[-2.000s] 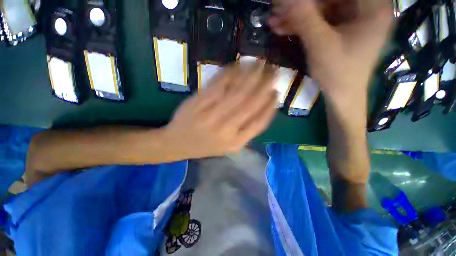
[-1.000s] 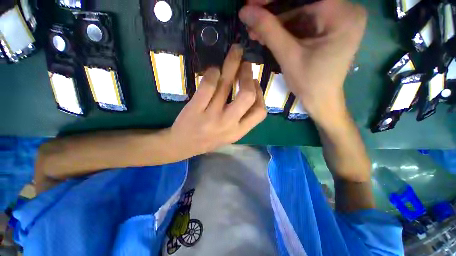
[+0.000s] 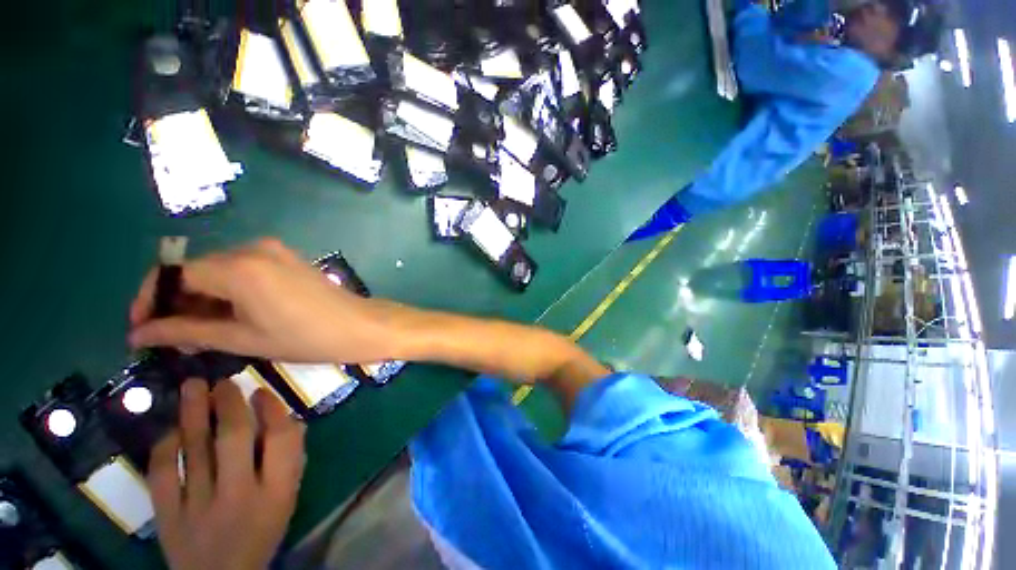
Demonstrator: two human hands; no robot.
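Note:
A row of black phone housings (image 3: 117, 490) with white panels and round discs lies along the lower left. My right hand (image 3: 240, 306) holds a pen-shaped tool (image 3: 169, 278) upright over the row. The tool's pale rear end points away from me; its tip is hidden by my fingers. My left hand (image 3: 228, 473) lies palm down on the row just nearer to me, fingers apart and touching a housing. Both hands cover parts of the middle housings.
A large jumbled housing pile (image 3: 423, 117) lies beyond my right hand on the green bench (image 3: 334, 223). A stack of white-panelled units (image 3: 189, 161) is at the upper left. A person in a blue smock (image 3: 769, 111) is across, with a blue stool (image 3: 777, 281) and metal racks at right.
The view has swung to the right, showing the pile, another person and the hall. My right hand now shows the tool upright. My left hand still rests on the row.

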